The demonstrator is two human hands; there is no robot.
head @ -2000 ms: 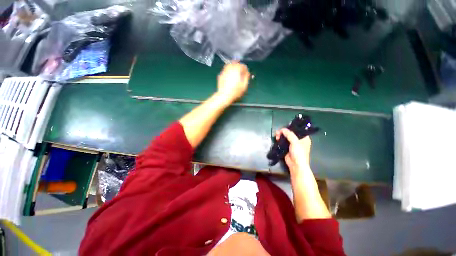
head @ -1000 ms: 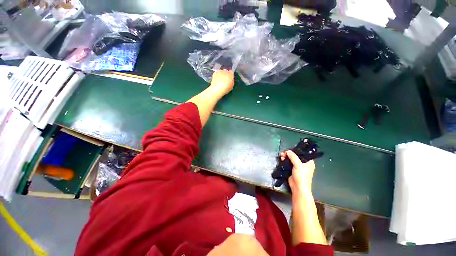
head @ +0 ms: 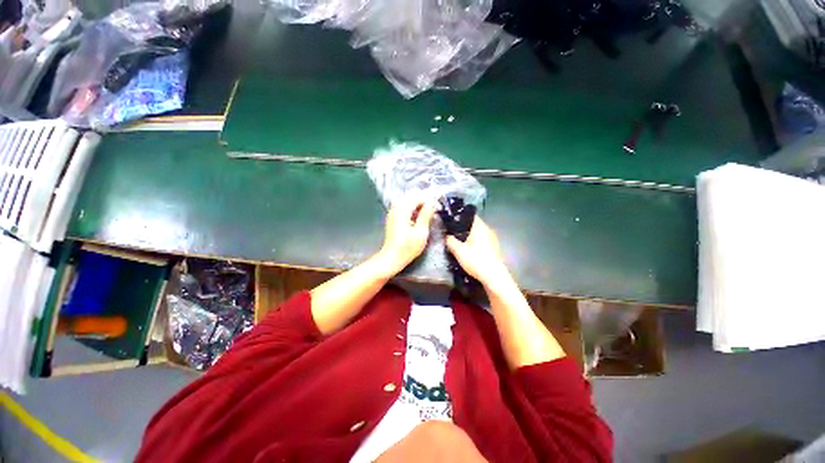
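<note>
A clear, crinkled zip bag [head: 421, 172] is in front of me over the green bench. My left hand [head: 407, 233] grips the bag near its mouth. My right hand [head: 477, 251] holds a bundle of small black parts [head: 458, 217] against the bag's mouth; whether some are inside cannot be told. Both hands are close together near the bench's front edge. A few tiny white bits [head: 438, 122] lie on the green mat [head: 317, 118] beyond the bag.
Loose empty bags [head: 425, 45] and a black parts heap [head: 579, 23] lie at the far side. One black piece [head: 649, 125] lies right of centre. White sheets [head: 764, 258] stand right, slotted trays [head: 32, 181] left. Open cartons [head: 624, 339] sit below the bench.
My left hand has come back from the far pile with a clear bag. My right hand has moved left and up with the black parts, and the two hands now meet.
</note>
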